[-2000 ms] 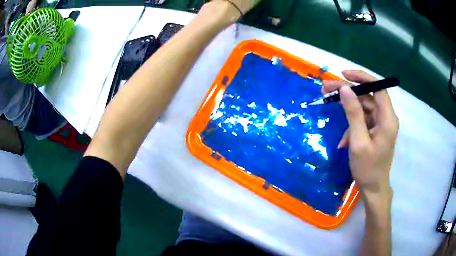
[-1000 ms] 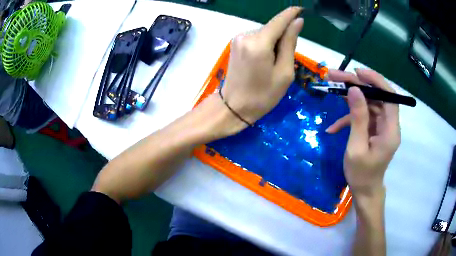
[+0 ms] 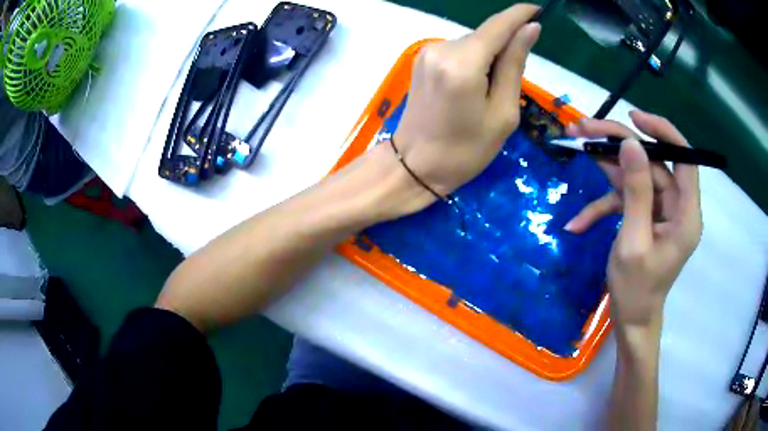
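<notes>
My left hand [image 3: 459, 109] holds a black phone frame [image 3: 619, 91] by its edge, over the upper side of the orange tray [image 3: 402, 271]. The frame's near end, with small gold bits, lies beside the tweezer tips. My right hand [image 3: 653, 219] holds black tweezers [image 3: 657, 151] like a pen, their pale tips pointing left at that end. Whether the tips touch it cannot be told. The tray is filled with a wrinkled blue sheet [image 3: 497, 252] with bright flecks or glare.
Several black frames [image 3: 210, 101] overlap on the white surface [image 3: 126, 126] left of the tray. A green fan [image 3: 52, 50] stands far left. Another frame [image 3: 745, 383] lies at the right edge. A dark green surface [image 3: 716, 101] is beyond the tray.
My left hand came back from beyond the tray with a frame and has since shifted slightly right. The tweezers moved from over the blue sheet to the frame's end. The left frames are uncovered.
</notes>
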